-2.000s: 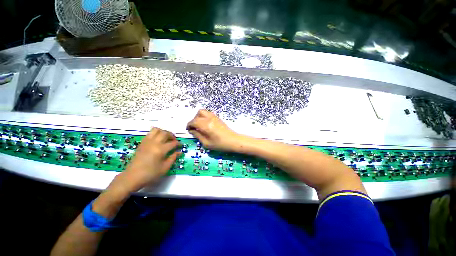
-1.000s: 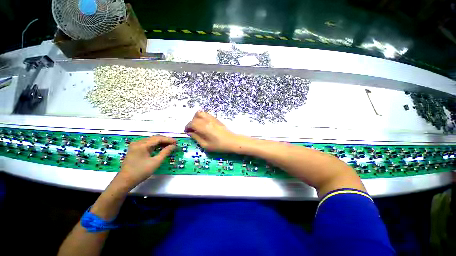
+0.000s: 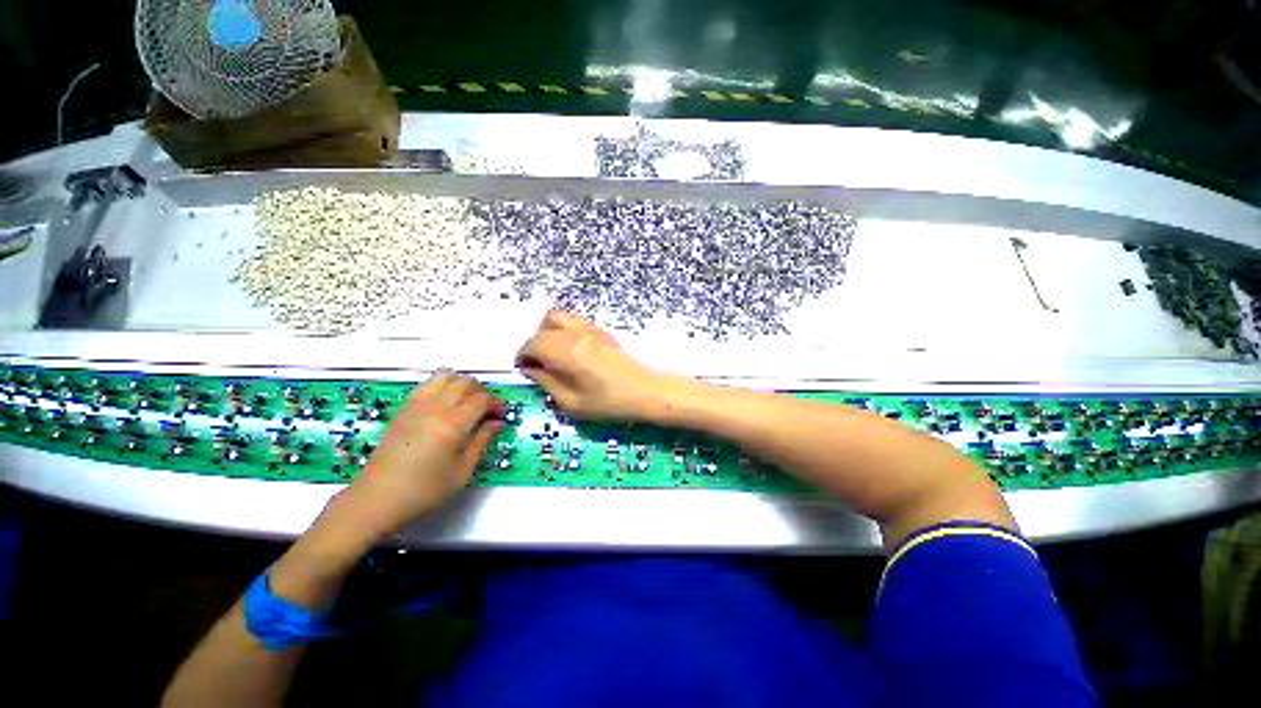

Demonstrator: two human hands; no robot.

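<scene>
A long green strip of circuit boards (image 3: 650, 457) with rows of small dark and silver parts runs along the near edge of the bench. My left hand (image 3: 432, 445), with a blue strap (image 3: 286, 613) on the wrist, is over the boards, fingers bent down at the board surface. My right hand (image 3: 581, 365) is just right of it at the boards' far edge, thumb and fingertips together. Whether either hand holds a part is too small to tell. Behind lie a cream heap of small parts (image 3: 353, 256) and a grey-silver heap (image 3: 678, 263).
A dark angled fixture (image 3: 91, 270) stands left of the cream heap. A thin bent stick (image 3: 1032, 274) and a dark heap (image 3: 1192, 297) lie at the right. Small silver parts (image 3: 633, 155) lie on the back ledge. A fan (image 3: 238, 49) and brown box (image 3: 297, 122) are at the back left.
My left hand has risen from lower left and its fingertips are closer to the right hand and the boards. The right hand has stayed almost in place. The view has shifted slightly.
</scene>
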